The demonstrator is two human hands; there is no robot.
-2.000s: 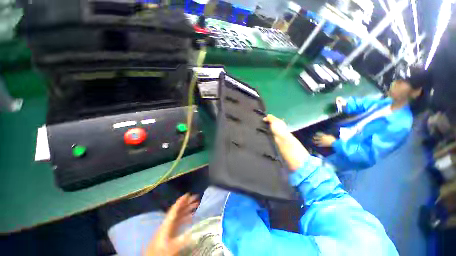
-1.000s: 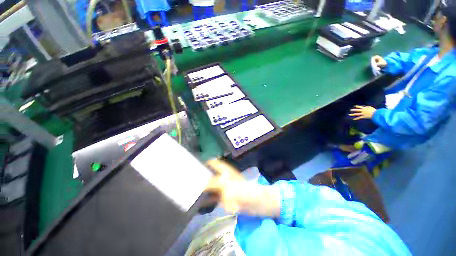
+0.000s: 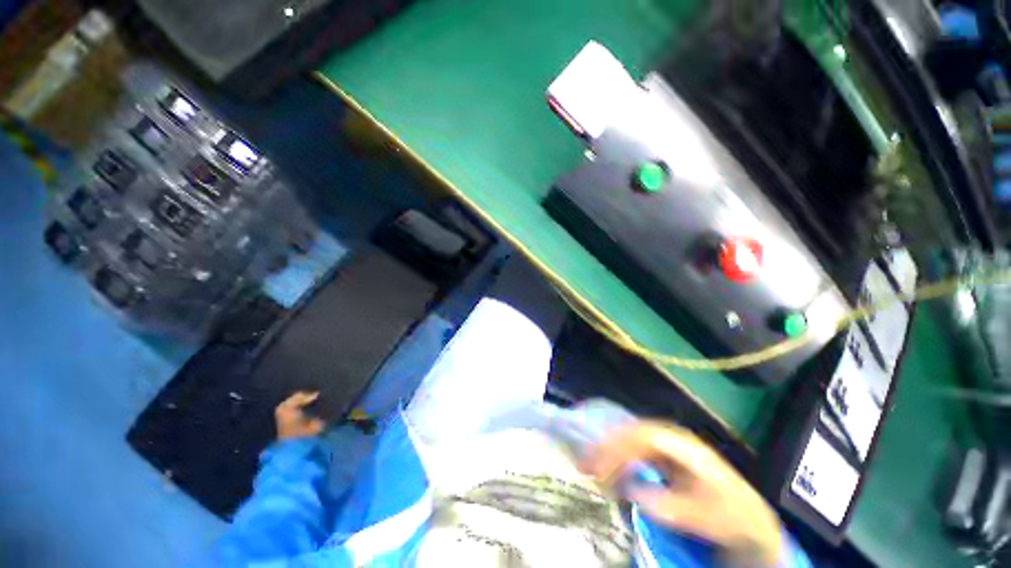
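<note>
A long black tray [image 3: 349, 322] lies at lower left, beside and below the bench edge. A dark phone-sized piece [image 3: 430, 235] shows at its upper end. My left hand [image 3: 297, 416] is at the tray's near edge and grips it, fingers partly hidden. My right hand [image 3: 687, 483] is blurred at lower centre right, over my lap, fingers curled but apart, with no object seen in it. A second black tray [image 3: 793, 494] with several white phone covers [image 3: 826, 477] lies on the bench at right, beside the press control box [image 3: 710, 222].
The control box carries green buttons [image 3: 651, 175] and a red stop [image 3: 739, 259]. A white card [image 3: 595, 89] is at its end. A yellowish hose [image 3: 721, 363] crosses the bench edge. Clear blister trays [image 3: 172, 200] stand at left. A dark grey object [image 3: 238, 33] is at top left.
The view has turned left and tilted. The black tray has moved from in front of the control box to my left side. My right hand is away from the tray and the white piece at its end.
</note>
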